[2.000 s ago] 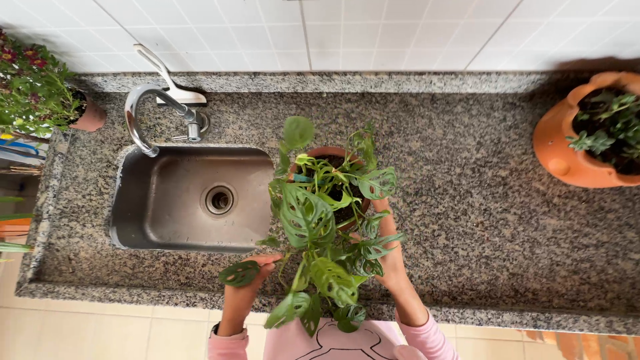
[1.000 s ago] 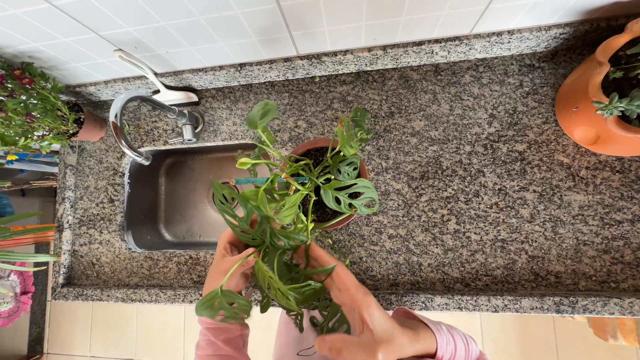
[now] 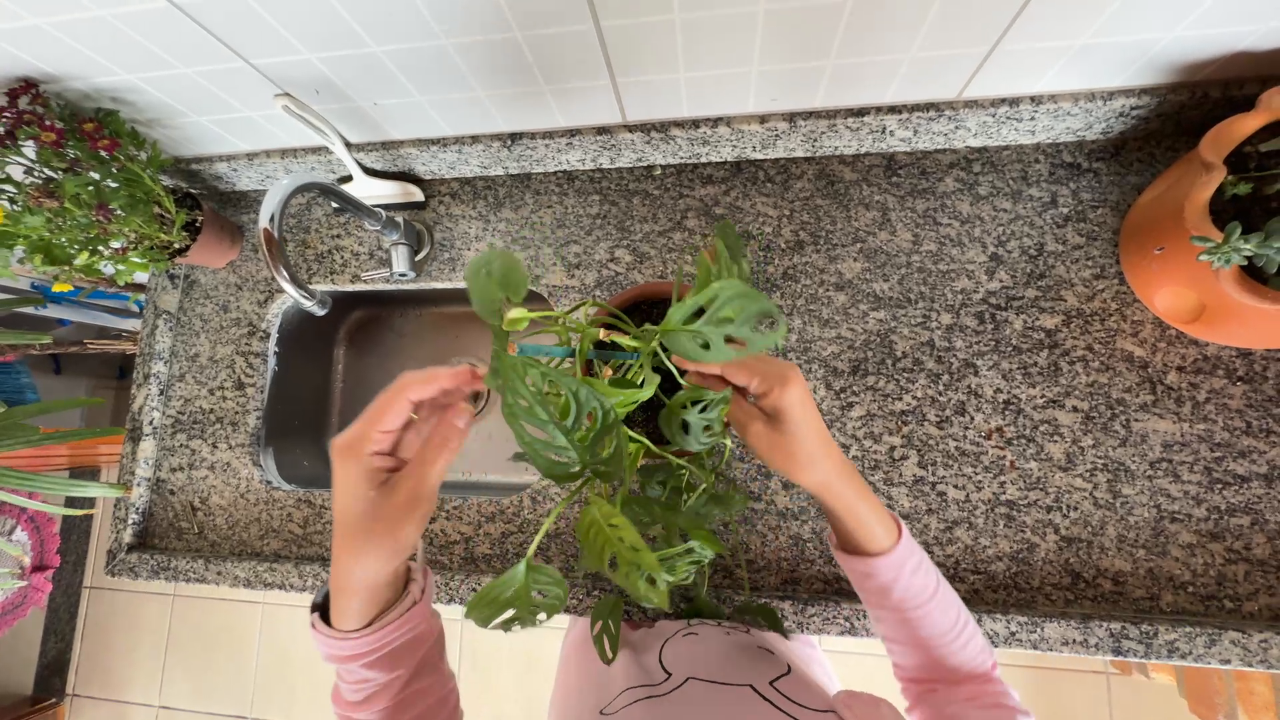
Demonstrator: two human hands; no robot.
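A vine plant with holed green leaves [image 3: 560, 415] grows from a round terracotta-coloured pot [image 3: 650, 296] on the granite counter, right of the sink. Several of its stems trail over the counter's front edge. A blue-green strip [image 3: 545, 351] lies across the stems near the pot's rim. My left hand [image 3: 405, 440] is raised over the sink, thumb and fingers bent close together beside the left leaves; whether they pinch anything is unclear. At the pot's right side, my right hand [image 3: 765, 400] has its fingertips at a leaf and stem, partly hidden under the leaf.
A steel sink [image 3: 400, 350] with a chrome faucet [image 3: 300, 235] lies to the left, and a white squeegee [image 3: 370, 185] leans by the wall. A flowering potted plant [image 3: 90, 200] stands at the far left. An orange clay pot [image 3: 1165, 260] with succulents is at the right.
Both hands were together in the lower foliage. They have moved apart, the left up over the sink and the right up to the pot's right side.
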